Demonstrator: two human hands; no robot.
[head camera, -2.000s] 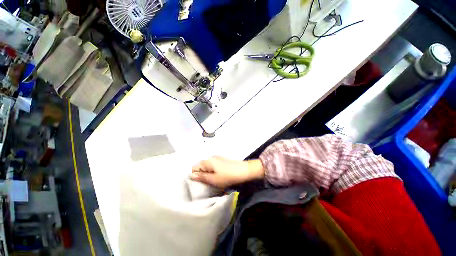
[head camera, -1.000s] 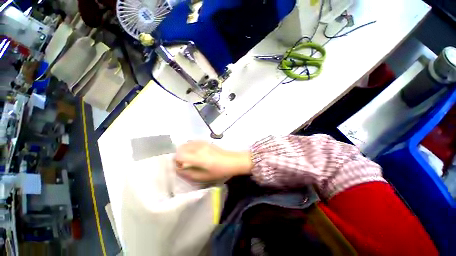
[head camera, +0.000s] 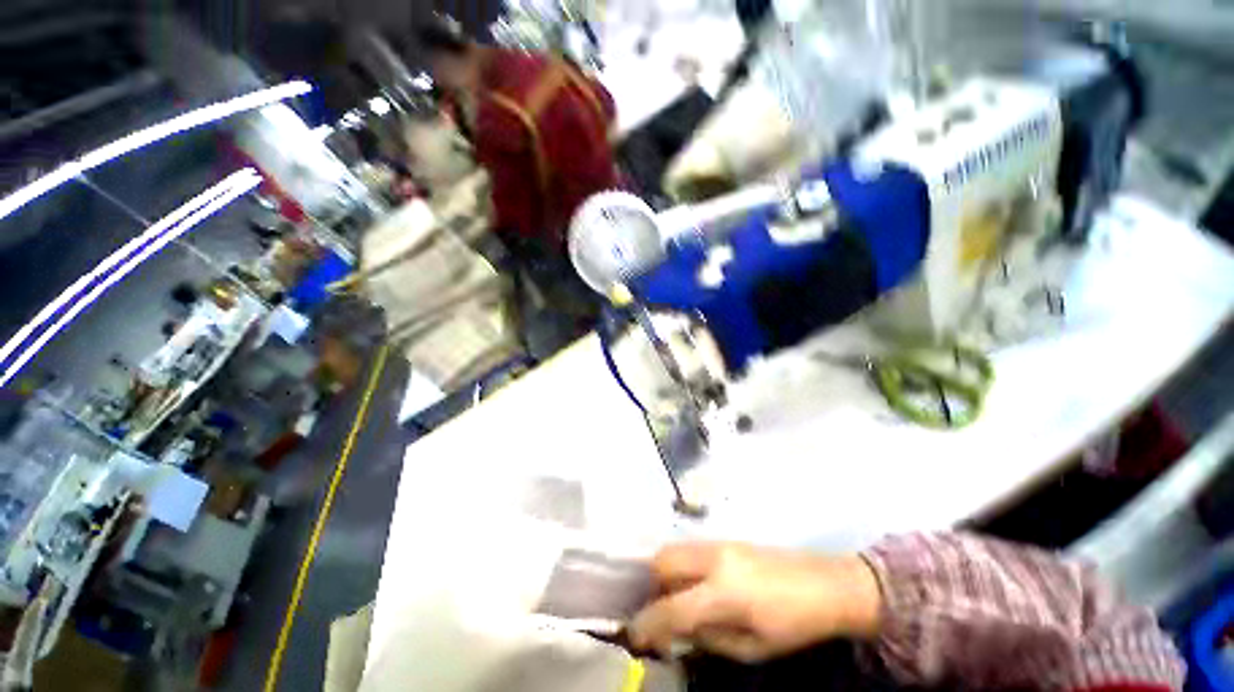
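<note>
My right hand (head camera: 744, 602) comes in from the right in a plaid sleeve. Its fingers are closed on the edge of a beige fabric panel (head camera: 501, 660), which lies at the bottom of the table with a yellow-bound edge (head camera: 633, 673). A grey-beige piece (head camera: 596, 584) shows at the fingertips; I cannot tell if it is separate or a fold. Another small grey-beige patch (head camera: 555, 500) lies flat farther forward. The sewing machine head (head camera: 683, 368) is beyond the hand. My left hand is not in view. The picture is blurred.
Green-handled scissors (head camera: 934, 385) lie right of the machine's needle area. A small fan (head camera: 616, 243) stands at the blue-covered machine (head camera: 798, 257). Stacked beige pieces (head camera: 440, 298) are at the far left, beside a person in red (head camera: 541, 142). A yellow floor line (head camera: 325, 521) runs left of the table.
The view has tilted up and turned, showing more of the workshop. My right hand appears lower, at the panel's edge, and a grey-beige piece now shows at its fingertips.
</note>
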